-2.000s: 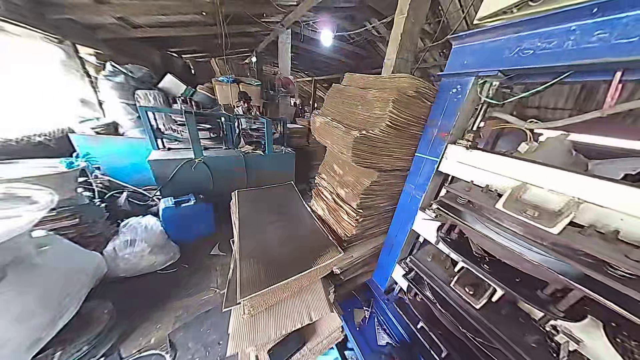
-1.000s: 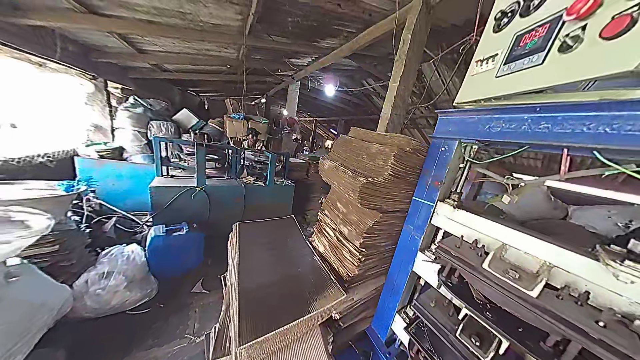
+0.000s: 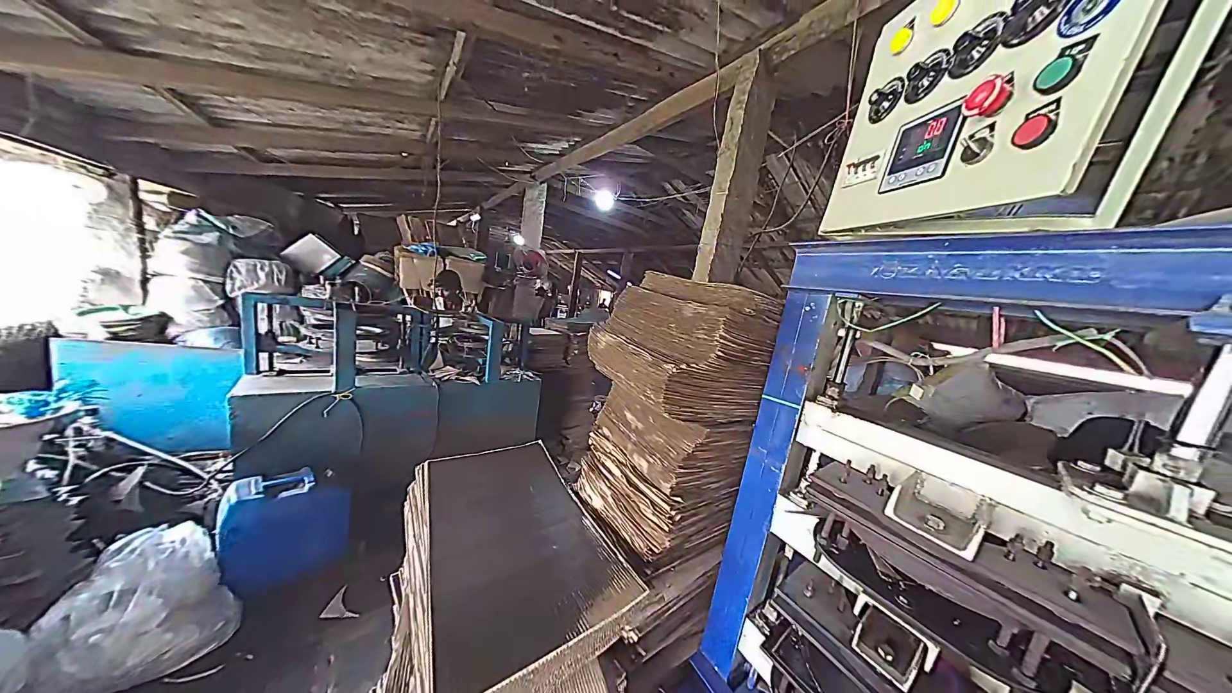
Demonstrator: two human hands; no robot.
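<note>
Neither of my hands shows in the head view. At the right stands a blue-framed press machine with stacked metal platens. Above it is a cream control panel with a lit display, knobs and red, green and yellow buttons. Low in the middle, a stack of flat sheets has a dark sheet on top with light ridged edges. Right behind it rises a tall, uneven pile of brown sheets, close to the press frame.
A blue jerrycan and a clear plastic bag with contents rest on the floor at left. Behind them are machines with blue frames on a grey-blue base and a bright blue panel. A wooden post rises behind the brown pile.
The view has tilted up, bringing the control panel in. The number on its display differs from one second ago.
</note>
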